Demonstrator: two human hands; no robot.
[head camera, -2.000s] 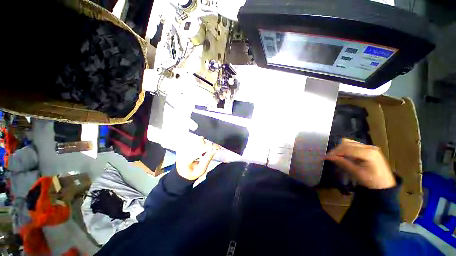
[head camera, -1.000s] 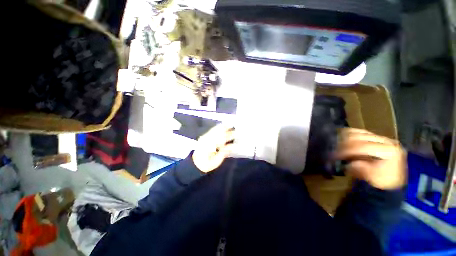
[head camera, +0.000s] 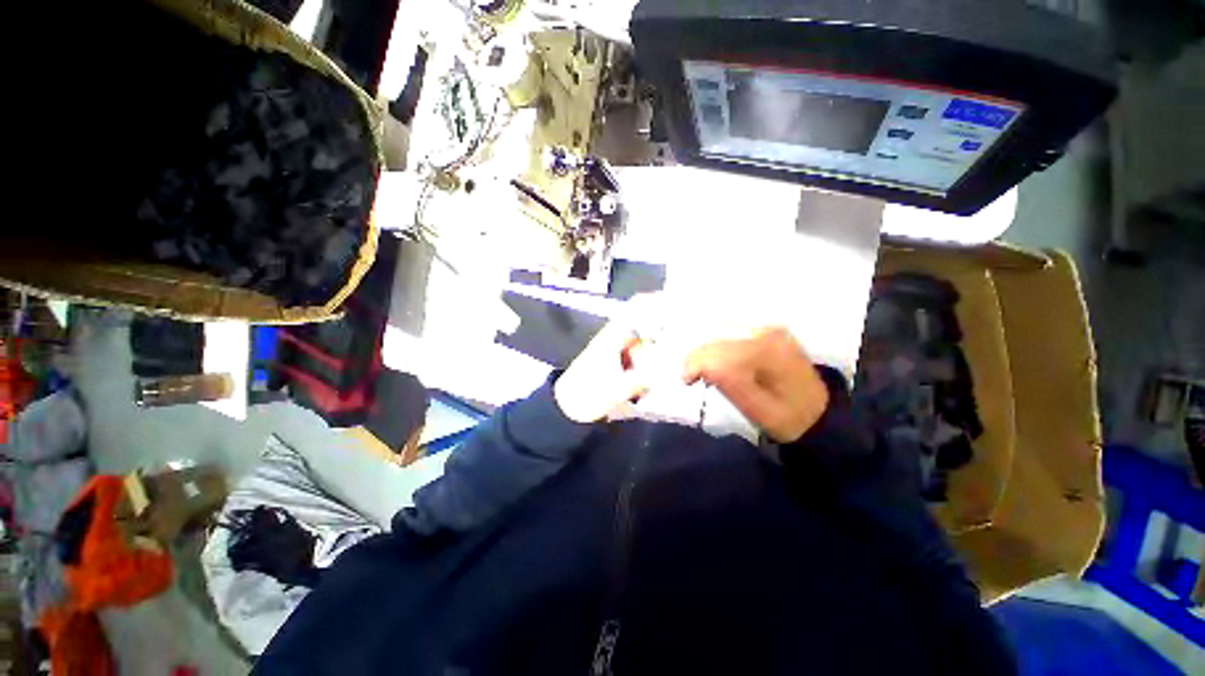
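Observation:
A dark cut fabric panel (head camera: 545, 326) lies flat on the bright white table (head camera: 766, 251), just in front of the sewing head (head camera: 591, 225). A smaller dark piece (head camera: 638, 276) lies beside the needle area. My left hand (head camera: 605, 376) is at the panel's right end, near my body, fingers bent. My right hand (head camera: 764, 378) is just right of it over the table, fingers curled and pointing at the left hand. Glare washes out the space between the fingertips, so I cannot tell whether either hand holds something.
The touchscreen panel (head camera: 859, 126) overhangs the back right. An open carton (head camera: 1037, 423) with dark pieces stands at the right, below the table edge. A deep carton (head camera: 357, 251) heaped with small dark pieces is at the upper left. Orange garments (head camera: 116, 548) lie lower left.
My right hand has moved left from over the right carton to the table beside my left hand. My left hand has shifted right along the panel since the earliest frame.

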